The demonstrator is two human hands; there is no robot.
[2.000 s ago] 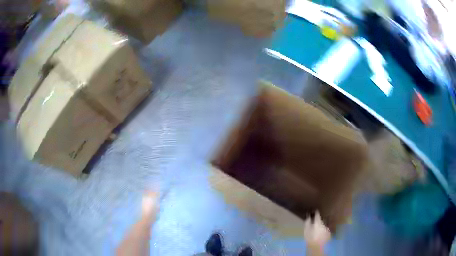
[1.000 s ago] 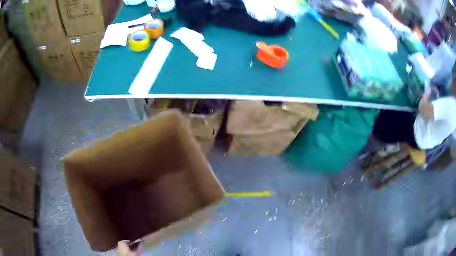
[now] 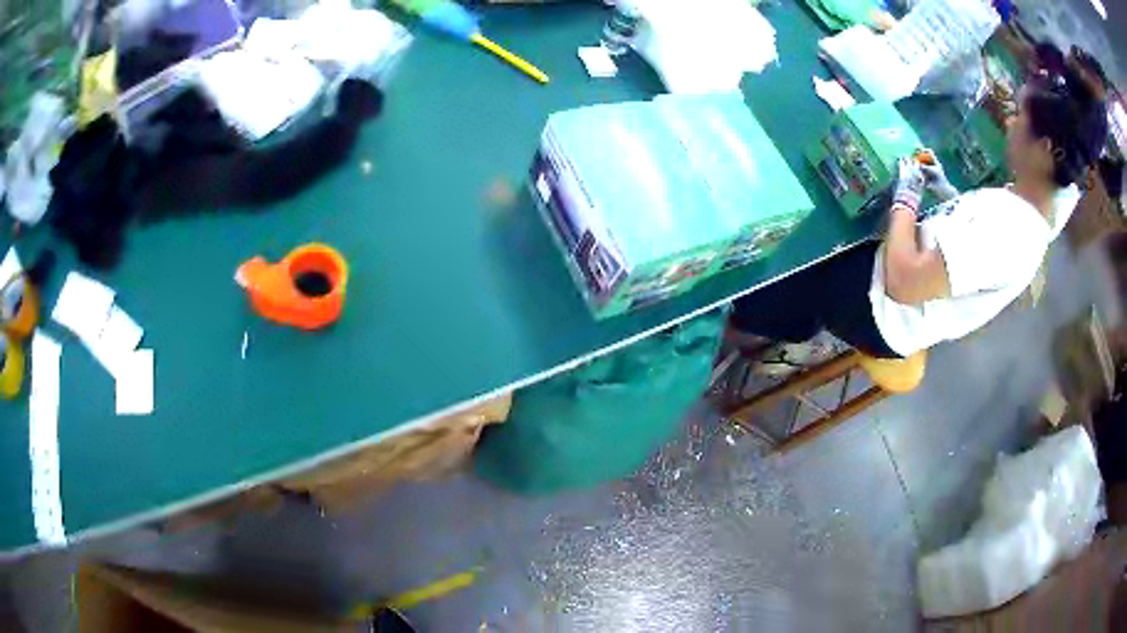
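Green product boxes [image 3: 680, 186] sit side by side on the green-topped workbench [image 3: 420, 359], near its front edge. An orange tape dispenser [image 3: 299, 287] lies on the bench to their left. A small part of the brown shipping carton [image 3: 161, 603] shows at the bottom left, on the floor in front of the bench; its inside is mostly cut off by the frame. Neither of my hands is clearly in the picture.
A seated person [image 3: 964, 260] in a white top handles a green box [image 3: 859, 155] at the bench's right. Black cloth [image 3: 210, 173], white label strips [image 3: 46, 433] and a yellow-handled duster [image 3: 507, 58] lie on the bench. A green bag [image 3: 606, 414] is beneath it.
The view has swung right along the bench, bringing the green boxes closer. The open carton has shifted to the bottom left edge, and the hand seen at its rim is out of view.
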